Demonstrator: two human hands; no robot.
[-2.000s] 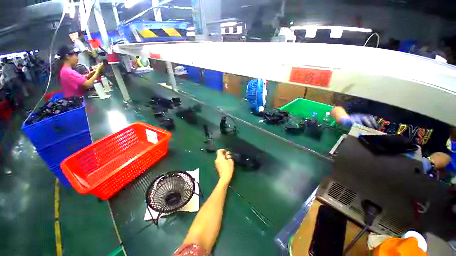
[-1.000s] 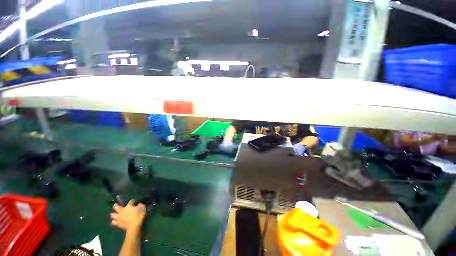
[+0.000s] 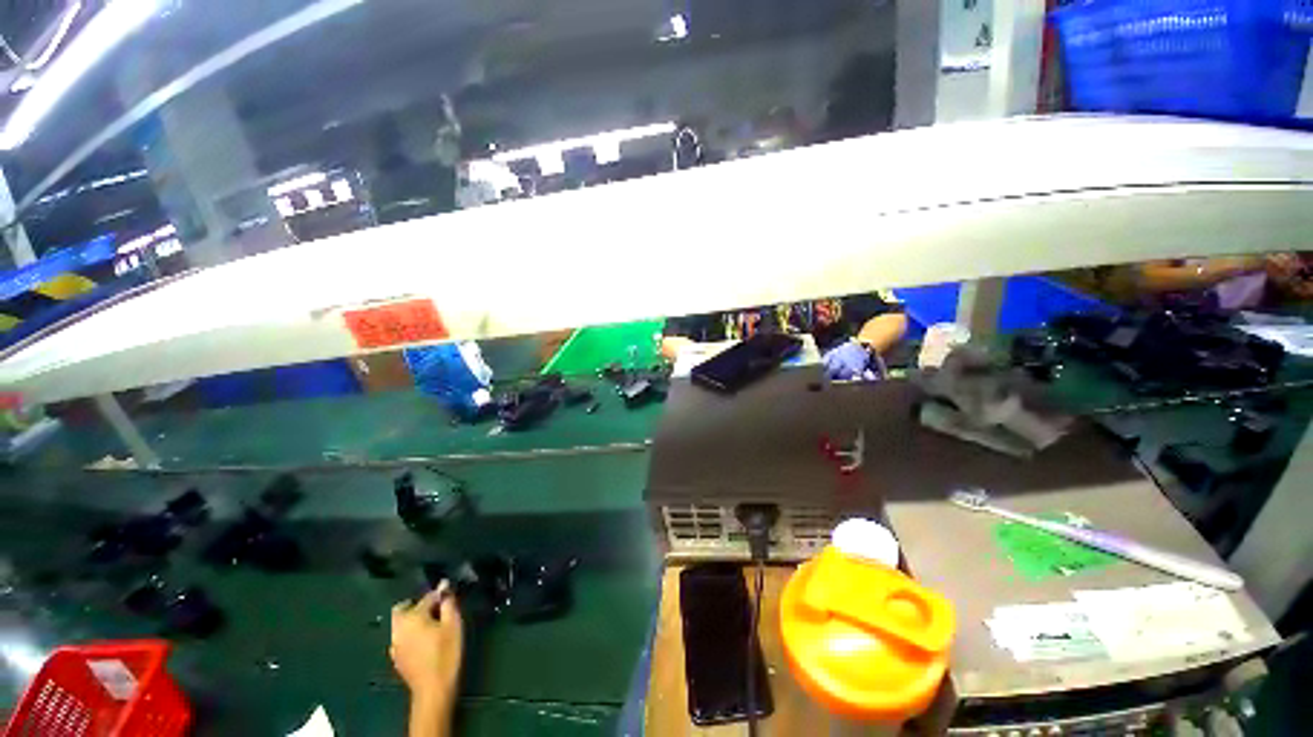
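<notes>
My left hand reaches over the green bench, with its fingertips at the near edge of a loose group of black power adapters. The fingers are bent close together; blur hides whether they hold anything. Another black adapter stands a little beyond the hand, with a thin cord beside it. More dark adapters lie to the left. My right hand is out of the picture.
A red basket is at lower left. At right are a brown-grey box, a phone, an orange-lidded cup and a pale-topped tester. A white shelf crosses above. A person's gloved hand shows opposite.
The view has swung right, bringing the cup and tester further in and the red basket towards the left edge. My left hand remains by the adapters, its fingers now closer together.
</notes>
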